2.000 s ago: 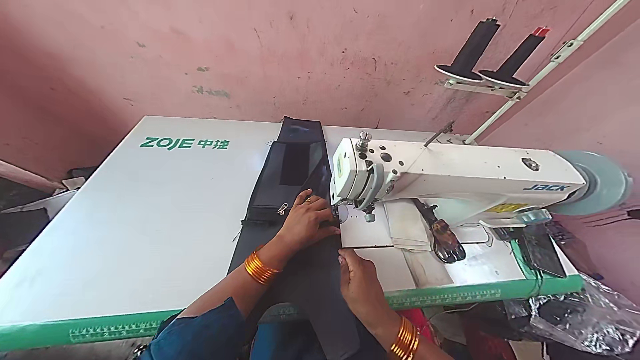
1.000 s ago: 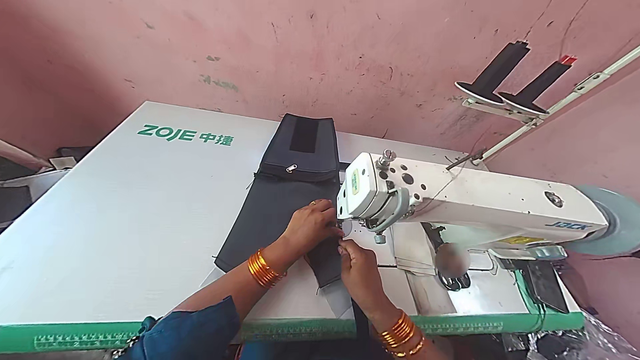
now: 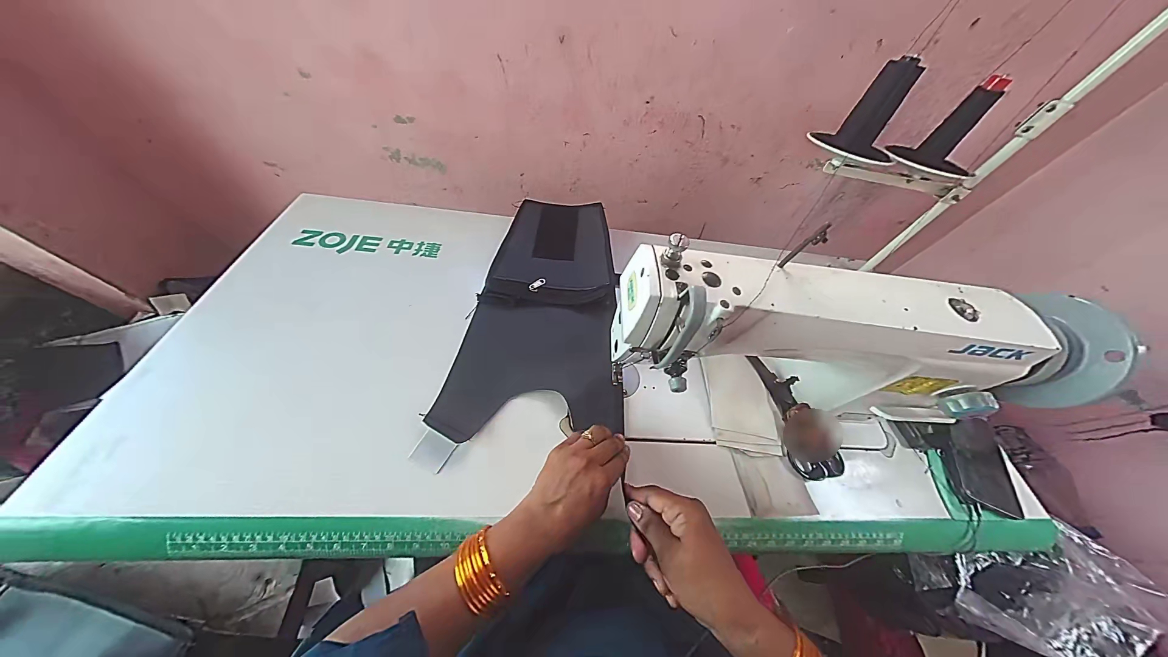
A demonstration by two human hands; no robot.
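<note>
A dark fabric piece [image 3: 547, 351] with a zipper [image 3: 537, 285] and a black rectangular patch [image 3: 556, 233] lies on the white sewing table. Its right edge runs under the needle area of the white Jack sewing machine [image 3: 821, 306]. My left hand [image 3: 584, 474] grips the fabric's lower right end between fingers and thumb, below the needle area. Closer to the table's front edge, my right hand [image 3: 671, 543] pinches a thin dark strip at that same edge. A pale layer [image 3: 432, 451] shows under the fabric's lower left corner. The needle tip is hidden.
Two black thread cones [image 3: 878, 109] stand on a rack at the upper right. Black-handled scissors [image 3: 815, 467] and pale sheets [image 3: 746, 411] lie under the machine arm. A dark flat object [image 3: 984, 467] rests at the table's right. Clear plastic [image 3: 1049, 584] hangs beyond the green, ruler-marked edge [image 3: 365, 540].
The fabric has moved away from me along the table, past the needle area. My left hand, earlier beside the needle area, now holds the fabric nearer the front edge. My right hand is also nearer that edge.
</note>
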